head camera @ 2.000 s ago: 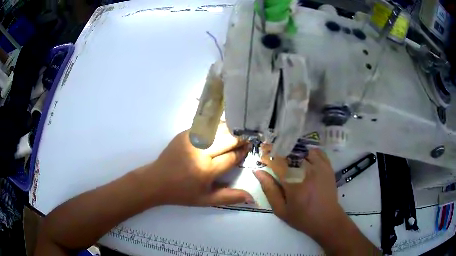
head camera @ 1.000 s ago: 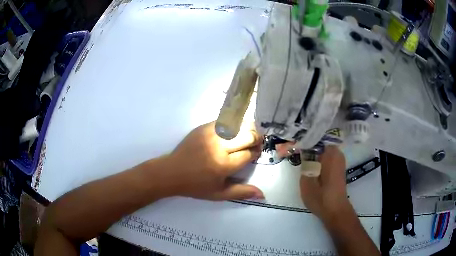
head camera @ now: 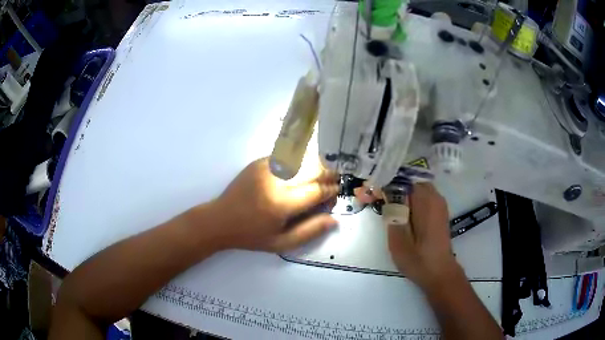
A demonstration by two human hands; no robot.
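The off-white sewing machine head (head camera: 371, 119) stands over the table. Its presser foot and needle (head camera: 346, 186) are between my hands, above the pale needle plate (head camera: 349, 208). My left hand (head camera: 275, 206) lies left of the needle under the lamp (head camera: 295, 133), fingertips close to the foot and slightly blurred. Whether it grips anything is not visible. My right hand (head camera: 421, 229) is right of the needle, its fingers partly hidden behind the machine's front parts, with fingertips reaching toward the foot. No cloth is clearly visible at the needle.
Black thread snips (head camera: 474, 220) lie right of my right hand. Long black strips (head camera: 521, 259) lie under the machine arm, with a red-blue looped item (head camera: 585, 292) beyond. A purple basket (head camera: 66, 153) stands at the left. A tape ruler (head camera: 265, 321) runs along the front edge.
My right hand has shifted from the front of the needle to its right side, its thumb drawn away. My left hand stays left of the foot, thumb now nearer its fingers. The camera view has shifted.
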